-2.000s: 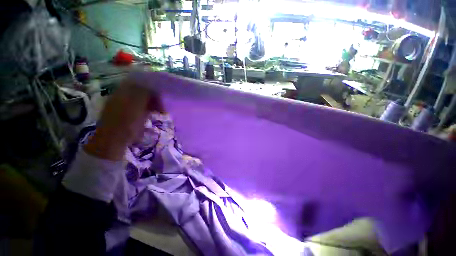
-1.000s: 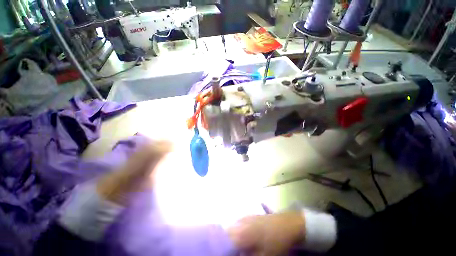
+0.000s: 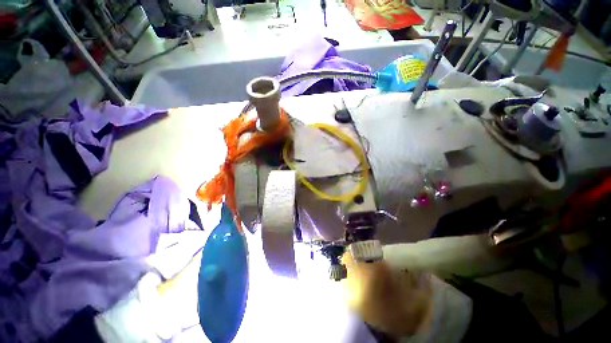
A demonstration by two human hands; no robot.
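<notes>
The off-white sewing machine head (image 3: pixel 395 144) fills the middle and right. My right hand (image 3: pixel 388 295) is blurred below the ribbed tension knobs (image 3: pixel 358 251), its fingertips lost in the lamp's glare. My left hand (image 3: pixel 169 285) is mostly washed out by glare, left of the blue hanging oval (image 3: pixel 222 285); only a bit of it shows past the white cuff. A pale purple cloth edge (image 3: pixel 358 331) shows beside my right hand. Neither hand's grip can be made out. The needle area is hidden by the head and glare.
Purple garment pieces (image 3: pixel 60 221) are heaped on the left of the table. Orange cloth strip (image 3: pixel 234 151) and yellow rubber band (image 3: pixel 365 167) are on the head. A blue bottle with yellow label (image 3: pixel 405 72) and more purple cloth lie behind, by the white trough (image 3: pixel 181 84).
The view has moved closer to the machine head. From beside the needle area, my right hand has come under the tension knobs. My left hand has gone from a blurred sweep over cloth into the glare.
</notes>
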